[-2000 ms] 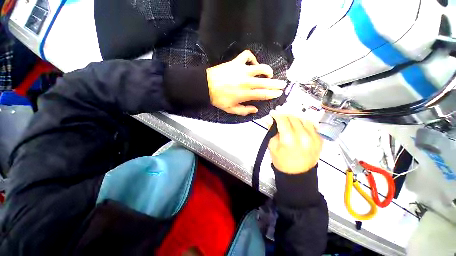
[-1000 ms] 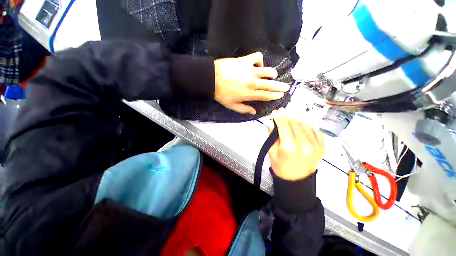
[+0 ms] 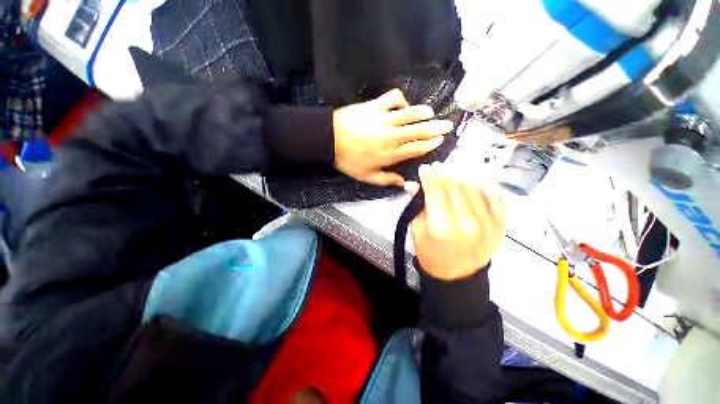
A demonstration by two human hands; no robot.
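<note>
The dark checked fabric point(image 3: 209, 39) lies on the white machine table, with plain black fabric point(image 3: 367, 47) over it. My left hand point(image 3: 391, 138) lies flat on the cloth, fingers spread slightly and pointing at the needle area. My right hand point(image 3: 458, 221) is just in front of the presser foot, fingers together, and holds a narrow black tape point(image 3: 403, 237) that hangs over the table edge. The presser foot and needle point(image 3: 496, 114) are at the cloth's right edge; their detail is too small and bright to tell. The tape's end under my fingers is hidden.
Scissors point(image 3: 584, 276) with one red and one yellow handle lie right of my right hand. The white sewing machine point(image 3: 624, 47) with a blue stripe fills the upper right. A ruler-marked metal strip point(image 3: 355, 237) runs along the table's front edge. Pale threads lie beside the scissors.
The checked cloth at upper left has shifted and turned, showing more grid and a pointed corner. My right hand has moved slightly left and up with the tape. The camera view has shifted slightly.
</note>
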